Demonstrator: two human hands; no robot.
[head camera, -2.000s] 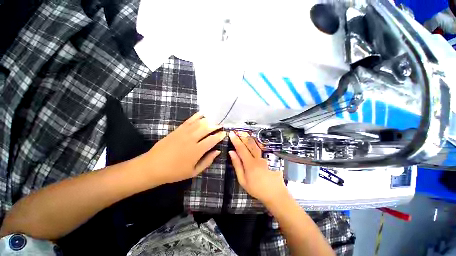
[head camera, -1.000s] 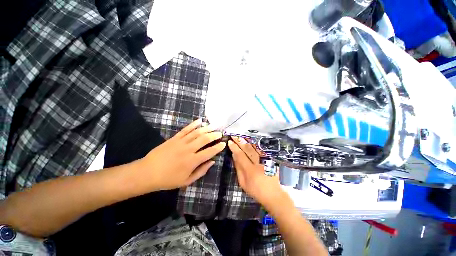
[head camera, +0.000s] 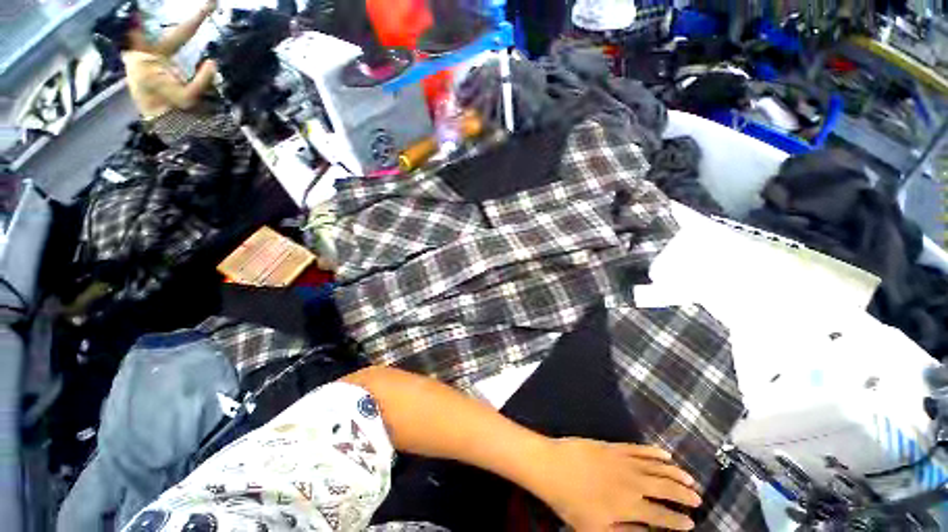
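A dark plaid garment panel (head camera: 676, 379) with white check lies on the white machine table, and more plaid cloth (head camera: 489, 270) spreads to the left. A plain black pointed panel (head camera: 577, 384) lies between them. My left hand (head camera: 624, 488) rests flat on the cloth at the lower right, fingers slightly apart, pressing on it. The sewing machine head (head camera: 904, 436), with blue stripes, is cut off at the right edge. Metal parts near the needle (head camera: 811, 488) show dark and blurred. My right hand is out of the picture.
A tan card or bundle (head camera: 266, 258) and a grey-blue garment (head camera: 172, 416) lie at the left. A person (head camera: 166, 78) works at the upper left. Another machine (head camera: 353, 104) stands behind the cloth. Dark cloth (head camera: 852, 223) is heaped at the right.
The view has swung up and left, showing the floor beyond. The machine has shifted to the right edge. My right hand has left the picture; my left hand stays on the cloth.
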